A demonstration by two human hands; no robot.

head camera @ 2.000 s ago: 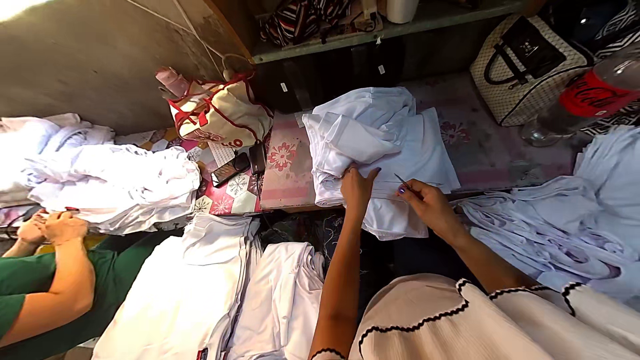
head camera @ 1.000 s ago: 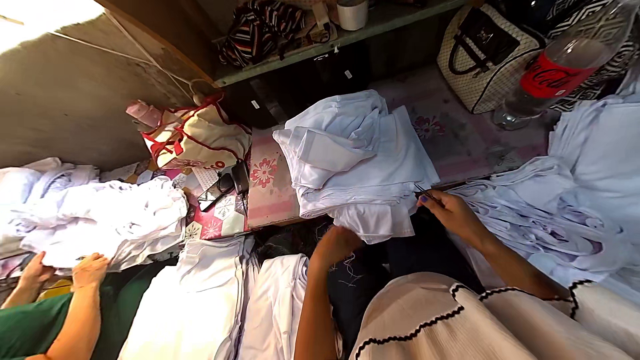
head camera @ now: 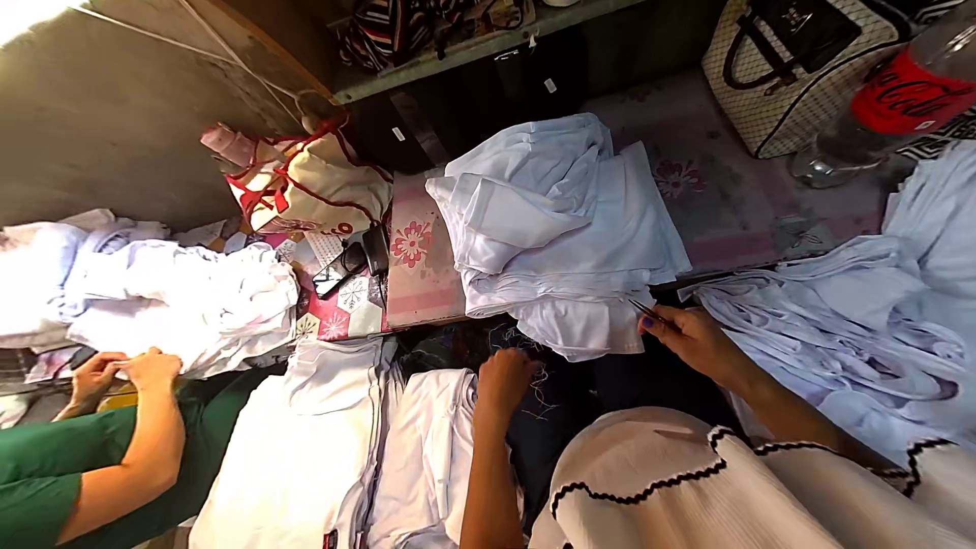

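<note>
A stack of white folded fabric pieces (head camera: 557, 206) lies on the flowered tabletop, its lower part hanging over the front edge. My right hand (head camera: 682, 332) holds a small pointed metal tool (head camera: 648, 311), perhaps thread snips or tweezers, beside the stack's lower right corner. Below the table edge, my left hand (head camera: 507, 374) is over my dark-clothed lap, just left of the hanging fabric. Its fingertips are turned away, so what they hold cannot be seen. Loose thread ends (head camera: 540, 389) cling to the dark cloth next to it.
White garments (head camera: 305, 442) are piled at left; more white fabric (head camera: 862, 320) lies at right. A co-worker's hands (head camera: 130, 374) touch a bright fabric heap (head camera: 183, 297). Behind stand a red-trimmed bag (head camera: 328, 179), a checked handbag (head camera: 808, 76) and a Coca-Cola bottle (head camera: 877, 122). Glasses (head camera: 339, 271) lie near the stack.
My left hand has left the fabric stack and dropped to my lap. My right hand, still with the tool, has moved from the front of the stack to its lower right corner.
</note>
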